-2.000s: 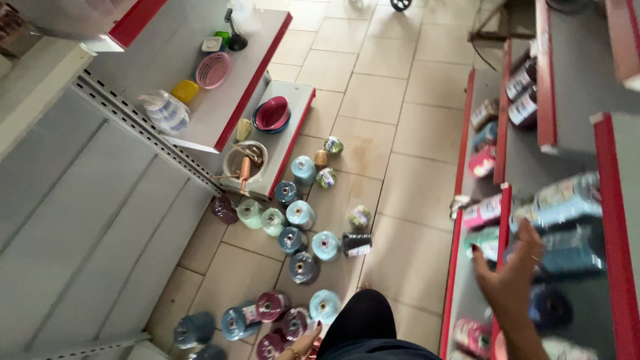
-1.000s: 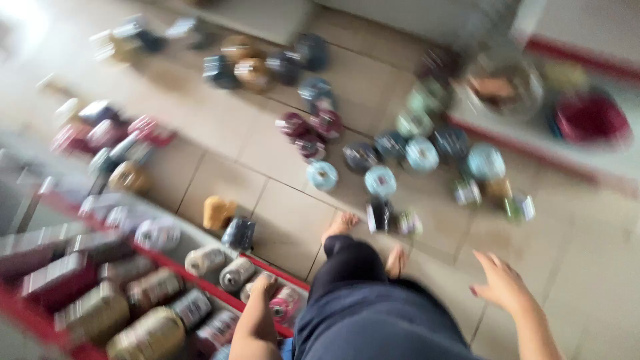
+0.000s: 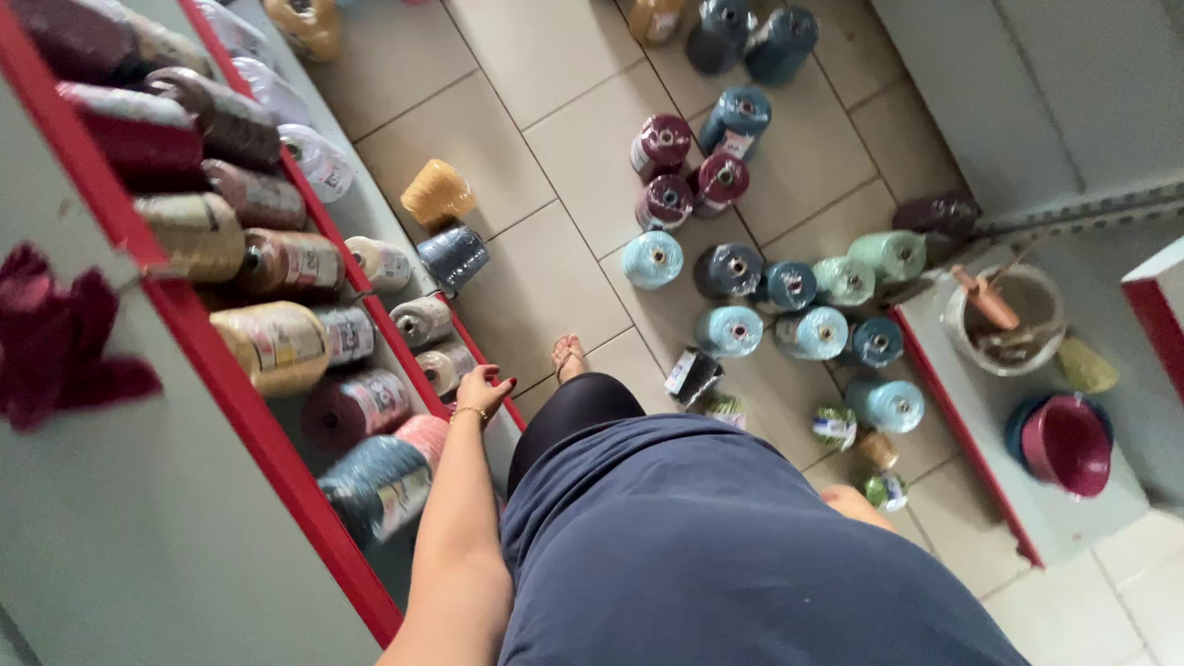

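My left hand, with a bracelet at the wrist, is at the red edge of the lower shelf on the left. Its fingers are apart, and nothing shows in them. A cream yarn cone lies on the shelf just above it, beside a grey-white yarn cone. A yellow yarn cone and a dark blue-grey yarn cone are farther up, past the shelf edge. At my shirt's right edge a little bare skin shows; my right hand cannot be made out.
Light blue, maroon and green yarn cones stand in groups on the tiled floor. My foot is near the left shelf. A low shelf at right bears a bucket and a maroon bowl. Wrapped cones fill the left shelves.
The view has swung round strongly, so the left shelves are now nearer. My right hand, seen with its fingers spread one second ago, is out of sight. My left hand stays by the shelf edge.
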